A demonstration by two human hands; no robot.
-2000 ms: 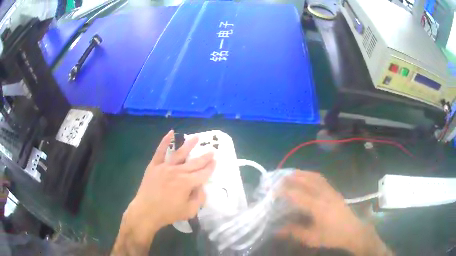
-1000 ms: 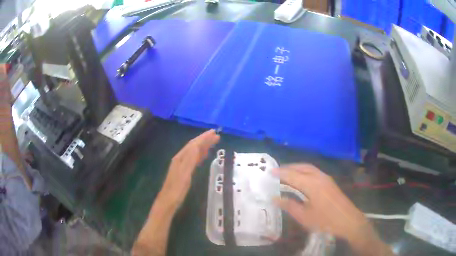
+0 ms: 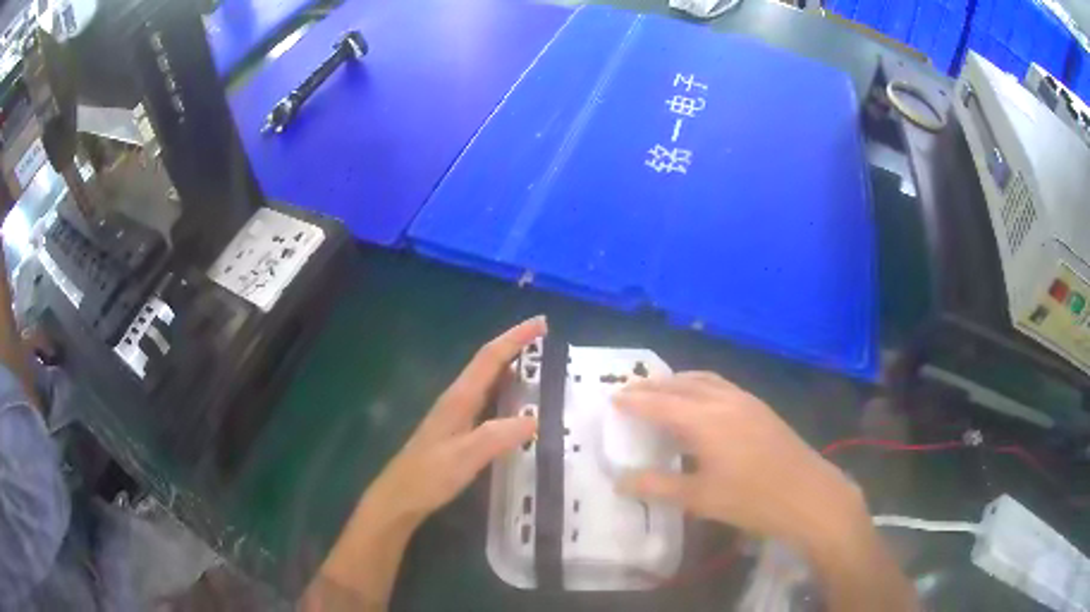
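The white test socket board [image 3: 616,544] with a black band across it lies in front of me. My right hand [image 3: 717,448] grips a white plug [image 3: 640,440] against the board's upper right outlets. My left hand [image 3: 460,442] rests at the board's upper left edge, thumb and fingers apart, holding nothing. A blurred coil of cord in clear plastic [image 3: 777,580] lies below my right wrist. A white power strip [image 3: 1034,556] lies at the lower right, its white cord running left behind my right wrist.
Blue corrugated sheets [image 3: 669,227] lie beyond the board, with a wrench-like tool [image 3: 313,84] on the left one. The hipot tester [image 3: 1040,191] stands right, beside a tan ring [image 3: 916,105]. A black fixture with a socket plate [image 3: 265,256] stands left; a person's sleeve [image 3: 30,478] shows at the left edge.
Since the oldest frame, my left hand has come off the board's face to its left edge. My right hand has gone from the bagged cord to the plug on the board. The view has shifted.
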